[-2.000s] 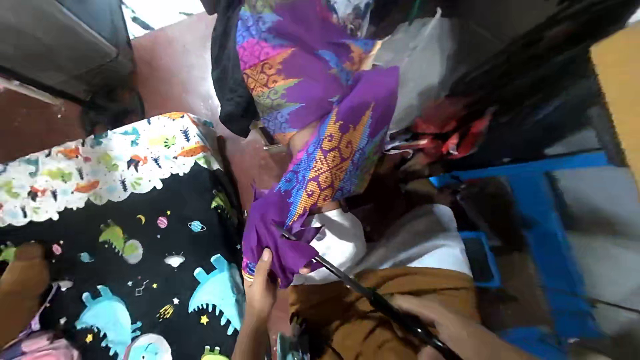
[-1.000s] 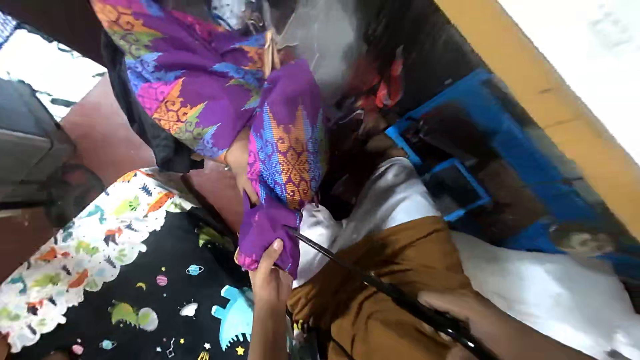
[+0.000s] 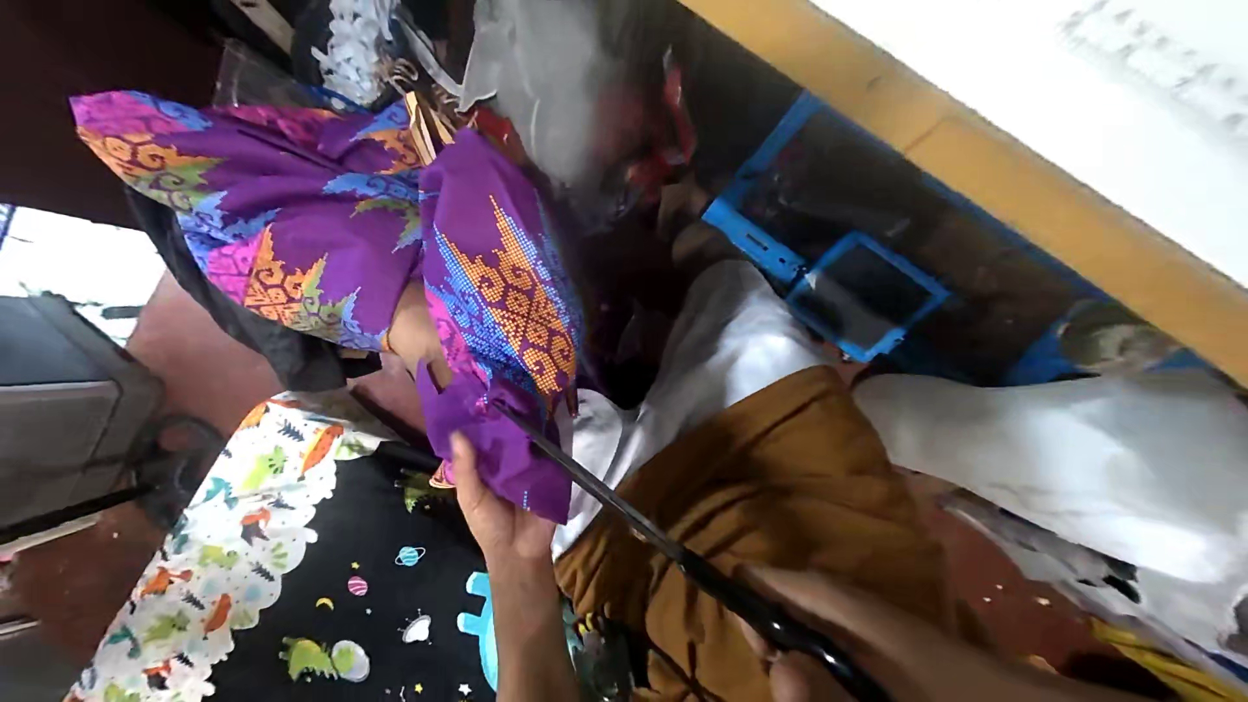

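Purple patterned fabric hangs down the upper left and centre, its lower end pinched in my left hand, thumb on top. From the lower right, my right hand grips the black handle of long scissors. Their narrow blades reach up to the left, with the tip at the purple cloth just above my left thumb. Whether the tip is within the cloth or only against it is hard to tell. Another person's hand shows between the folds of the fabric, just above the held end.
Black cloth with dinosaur and planet prints and a white scalloped border lies lower left. Brown cloth covers my lap. A table's yellow-brown edge crosses the upper right. Below it are a blue frame and white cloth. A grey cabinet stands left.
The view has swung, bringing the table edge across the upper right. My left hand still pinches the purple fabric and my right still holds the scissors, their tip at the cloth.
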